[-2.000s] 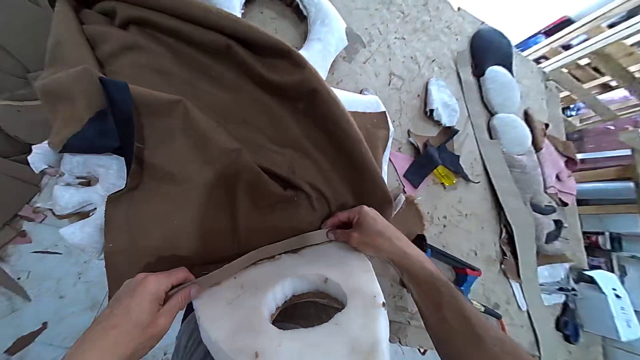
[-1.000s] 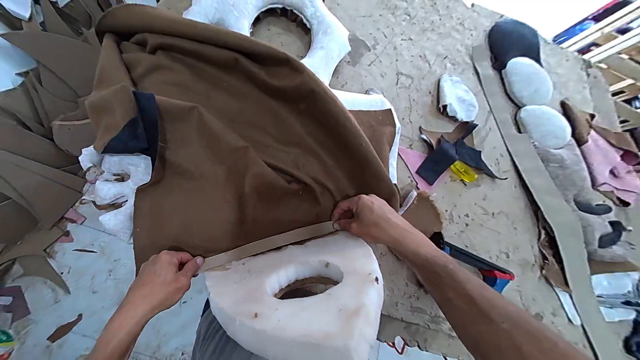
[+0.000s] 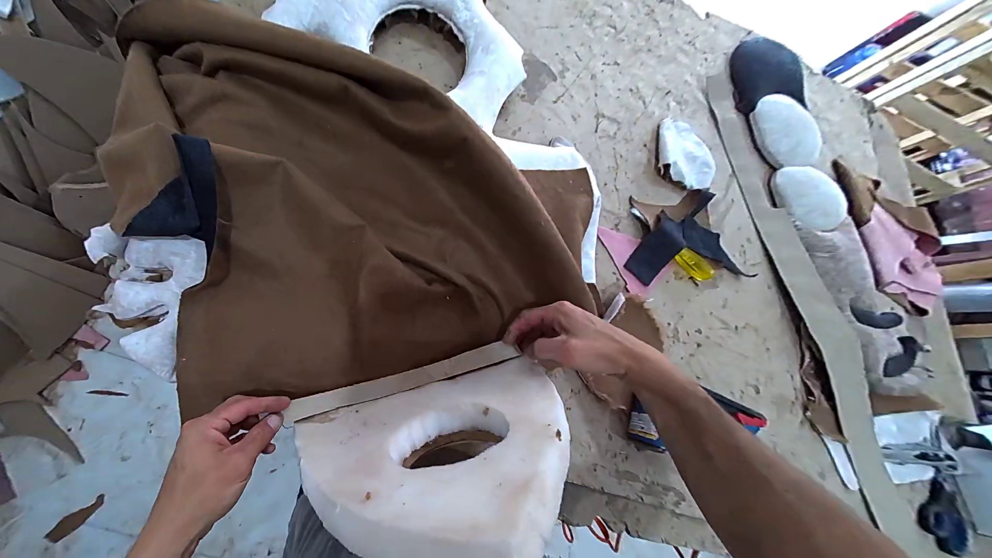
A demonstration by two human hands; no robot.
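A narrow beige strip (image 3: 403, 384) runs between my two hands, along the lower edge of a large brown fabric piece (image 3: 310, 279). My left hand (image 3: 225, 446) pinches the strip's left end between thumb and fingers. Its right end is in the bent fingers of my right hand (image 3: 554, 333), where the brown fabric also meets the fingertips. Just under the strip lies a thick white padded piece (image 3: 504, 496) with an oval hole, its top edge close against the strip. The fabric drapes in folds, with a dark blue patch (image 3: 198, 194) at its left.
Another white piece with a round hole (image 3: 496, 70) lies at the top. On the worktable (image 3: 604, 93) are dark scraps (image 3: 674, 240), a yellow object (image 3: 694, 264), a long beige strip (image 3: 821, 310) and oval pads (image 3: 784, 130). A blue-and-red object (image 3: 647, 426) lies beneath my right forearm. Cut pieces (image 3: 46, 279) pile at left.
Both hands keep hold of the strip's ends throughout. The strip and brown fabric stay in much the same arrangement against the white piece; the view has shifted.
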